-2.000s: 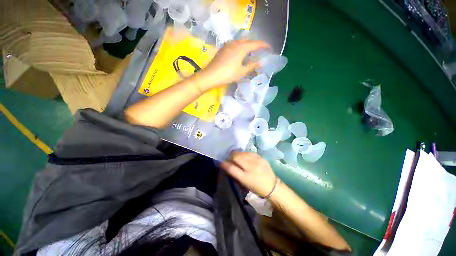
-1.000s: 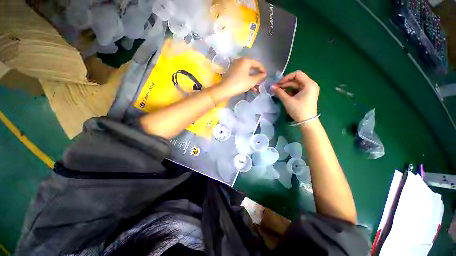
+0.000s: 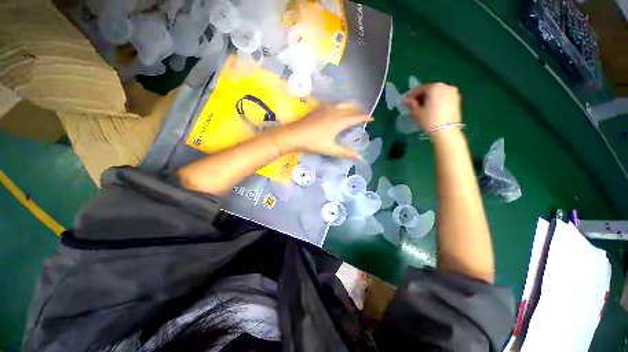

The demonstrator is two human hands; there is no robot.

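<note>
My left hand is bare, its fingers spread around a frosted fan blade at the right edge of the grey-and-yellow printed sheet; a firm grip does not show. My right hand, with a bracelet at the wrist, is closed at a fan blade over the green bench, its fingertips at the hub. Several loose blades, one with its hub facing up, lie below my hands across the sheet's edge and the bench. A small dark cluster lies between my hands, blurred.
A heap of blades is at the upper left beside an open cardboard carton. A crumpled clear bag is right of my right forearm. White papers and pens are at lower right, a box of small parts at upper right.
My right hand first came up from the bench's near edge to meet my left, then moved right with a blade. My left hand has opened and moved down onto another blade.
</note>
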